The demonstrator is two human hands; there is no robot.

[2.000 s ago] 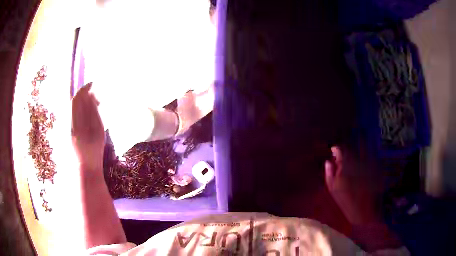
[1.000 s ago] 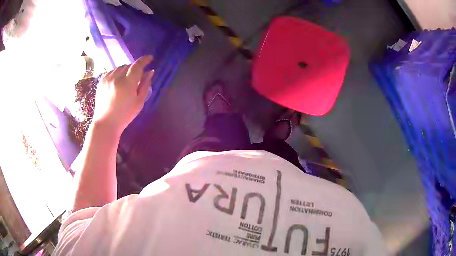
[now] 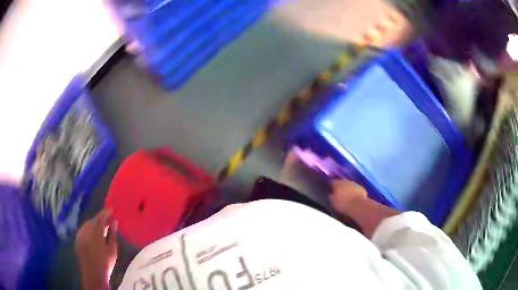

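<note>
A red stool (image 3: 133,184) with a small centre hole stands at the lower left. My left hand (image 3: 97,243) is at its near left edge, fingers partly bent and blurred; I cannot tell whether it touches the stool. A blue plastic crate (image 3: 429,105) with a pale, bluish inside lies at the right. My right hand (image 3: 349,197) is beside its near left rim, blurred; whether it grips the rim cannot be told. A pinkish-white blurred patch (image 3: 321,161) shows along that side of the crate.
A blue crate (image 3: 105,133) with many pale long pieces is at the left. Ribbed blue crates (image 3: 196,42) stand at the top. Yellow-black tape (image 3: 267,133) crosses the grey floor (image 3: 218,107). A curved table edge and a textured grey-green surface (image 3: 497,192) are at the far right.
The view has swung from the lit tub to the floor. The stool now shows at the lower left instead of the upper middle. My right hand, unseen a second ago, is beside the pale-lined crate.
</note>
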